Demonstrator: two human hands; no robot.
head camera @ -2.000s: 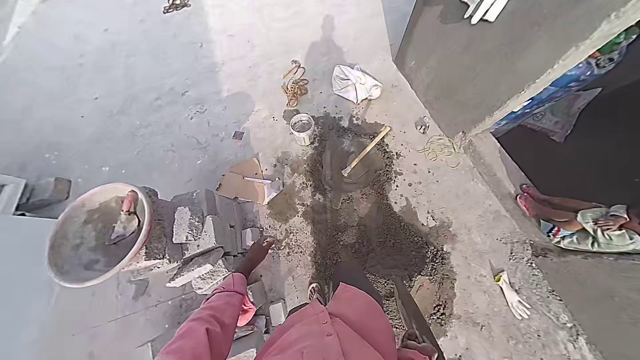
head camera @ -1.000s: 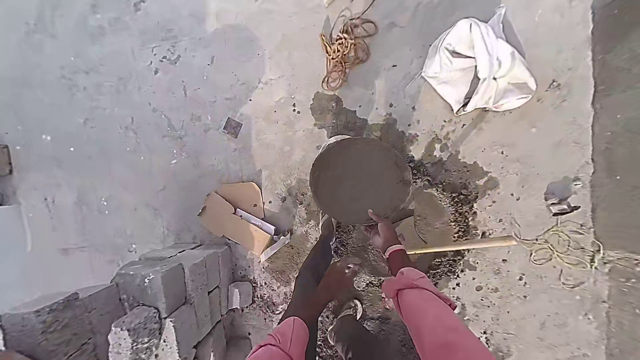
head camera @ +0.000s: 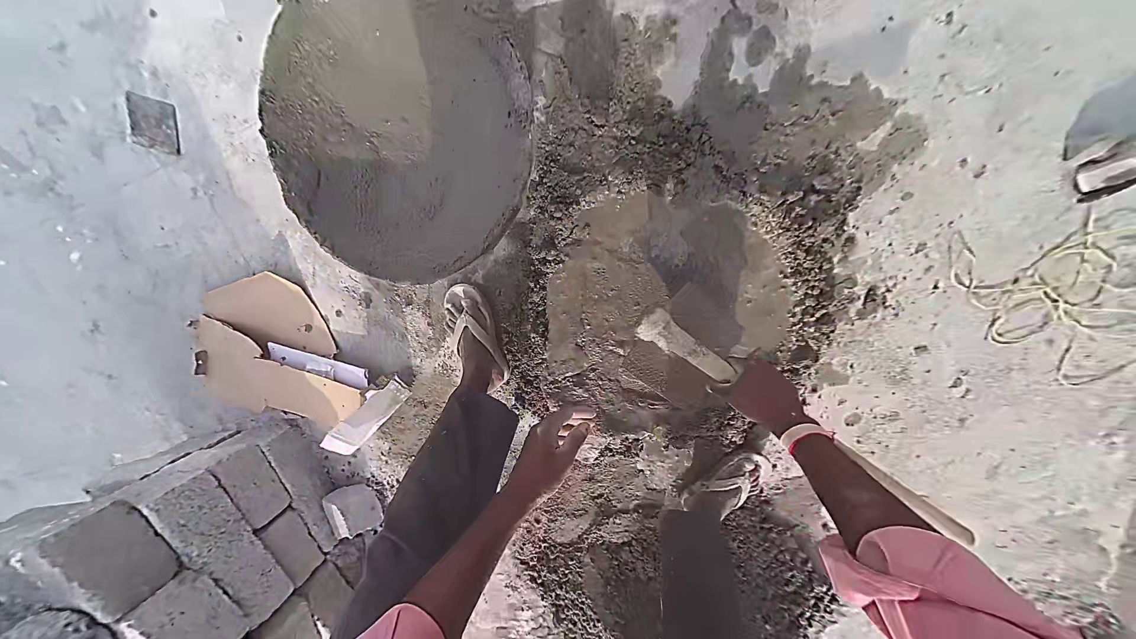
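Observation:
My right hand is closed around a hoe, near its metal head. Its long wooden handle runs under my forearm to the lower right. The flat blade lies over the wet grey-brown mortar patch on the ground. Nearer to me, my left hand hangs above the patch's lower edge, fingers loosely curled and apart, holding nothing. A large round pan with a grey, mortar-coated surface rests on the ground at the upper left, touched by neither hand.
Grey concrete blocks are stacked at the lower left. Torn cardboard with a white roll lies above them. Thin yellowish cord is tangled at the right. My sandalled feet stand beside the patch, with loose wet sand and grit around it.
One second ago both hands were at the round pan; it now lies at the upper left, let go. My right hand has taken hold of the hoe that lay on the ground.

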